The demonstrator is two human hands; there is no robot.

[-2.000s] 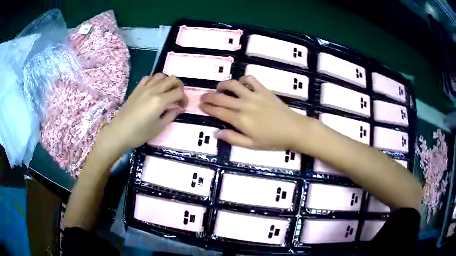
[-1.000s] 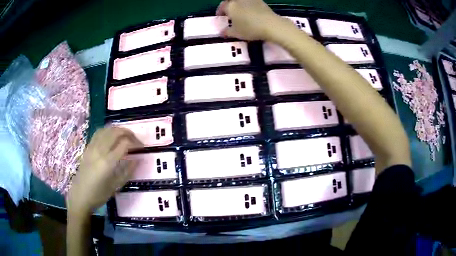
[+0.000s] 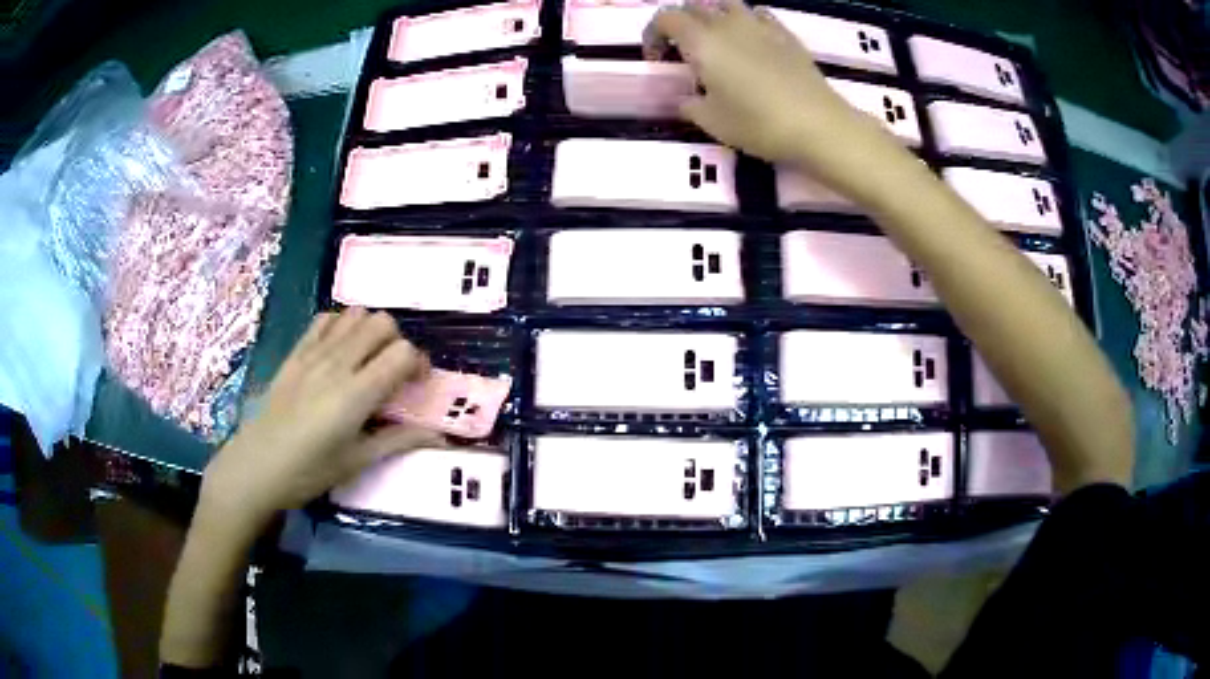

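A black blister tray holds rows of pink phone cases. My left hand grips one phone case by its left part; the case is tilted over its pocket, low in the left column. My right hand is at the back of the second column, its fingers closed on the right end of a slightly blurred phone case. That case's camera openings are hidden by the fingers. The upper left-column cases show raised rims.
A clear bag of pink inserts lies left of the tray, beside a pale plastic sheet. A loose pile of pink inserts lies on the green surface at right. A pale liner edge shows along the tray's near side.
The view has shifted. My left hand has moved from the fourth case to the fifth, now lifted and tilted. The fourth shows its rim. My right hand has moved one row nearer in the second column.
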